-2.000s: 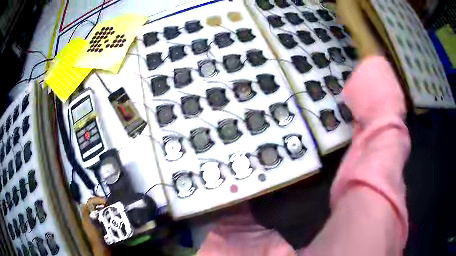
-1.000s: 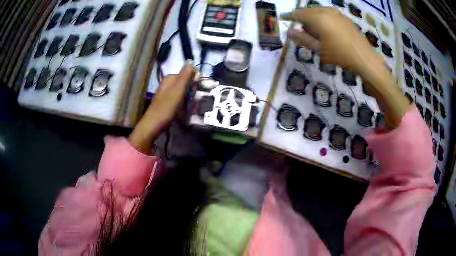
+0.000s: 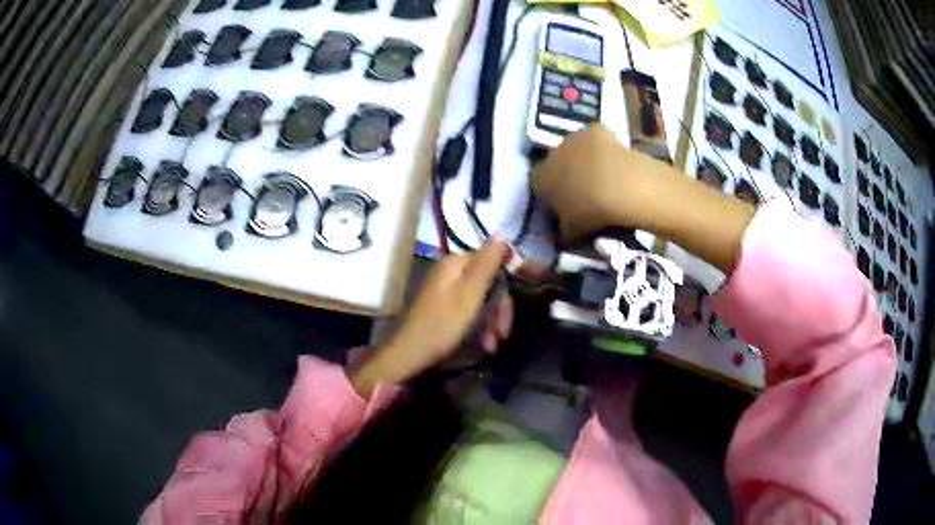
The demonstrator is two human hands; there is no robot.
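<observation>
The test fixture (image 3: 605, 313), a black and white block, stands at the table's front edge with a white cutout plate (image 3: 643, 291) on its right part. My left hand (image 3: 446, 313) is left of the fixture, thumb and finger pinched on a small pale wire connector (image 3: 514, 263). My right hand (image 3: 590, 190) is curled above the fixture, just below the handheld meter (image 3: 569, 82); its fingertips are hidden, so I cannot tell what it holds. The small dark module (image 3: 645, 111) lies right of the meter.
A foam tray of wired units (image 3: 246, 256) is at left, on brown layers. Another filled foam tray (image 3: 754, 190) is right of the fixture, partly behind my right arm. A black coiled cable (image 3: 488, 113) runs left of the meter. A yellow dotted sheet (image 3: 656, 18) is at the top.
The view has swung left. My right hand has moved from over the right tray to above the fixture. My left hand stays beside the fixture's left side.
</observation>
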